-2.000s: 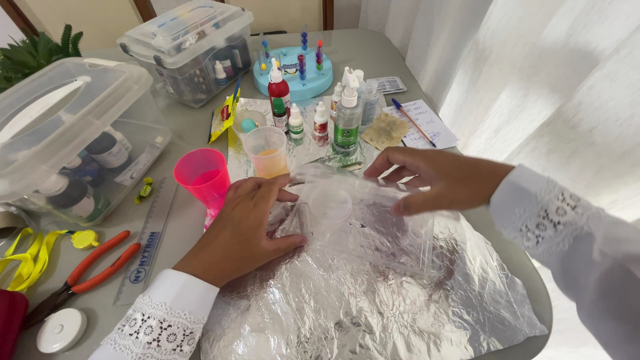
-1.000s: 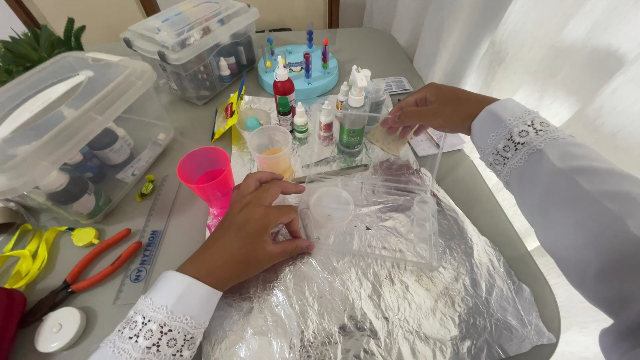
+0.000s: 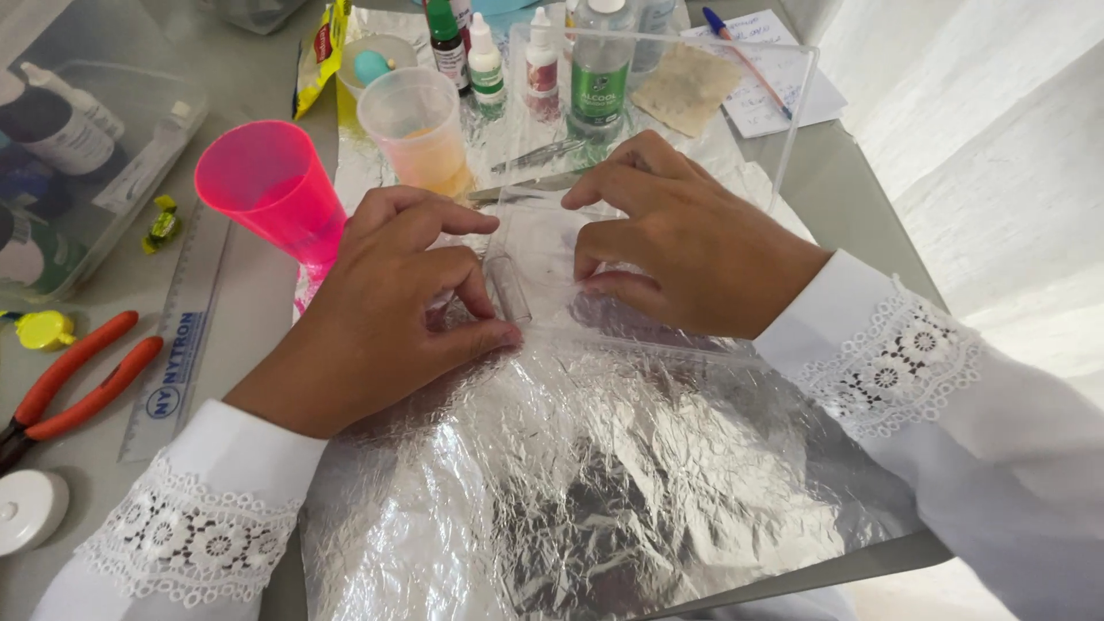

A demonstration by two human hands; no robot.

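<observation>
A clear plastic box (image 3: 638,345) lies on crinkled aluminium foil (image 3: 552,483), its transparent lid (image 3: 802,112) raised at the far side. My left hand (image 3: 414,302) is at the box's left edge, thumb and fingertips near a small clear cylindrical piece (image 3: 509,289); whether they grip the edge is unclear. My right hand (image 3: 681,233) reaches over the box with curled fingers, the fingertips down inside it near a faint round clear shape (image 3: 548,250). What those fingertips touch is hidden. Metal tweezers (image 3: 539,155) lie behind the box.
Left of the foil's middle stand a pink cup (image 3: 267,190) and a translucent cup with orange liquid (image 3: 418,129). Dropper bottles (image 3: 486,69) and an alcohol bottle (image 3: 601,78) stand behind. Orange-handled pliers (image 3: 82,388), a ruler (image 3: 177,345) and a storage box (image 3: 112,147) are at left.
My right hand has moved from the raised lid at the far right to over the box's inside. The lid, low two seconds ago, is now up. The view is closer.
</observation>
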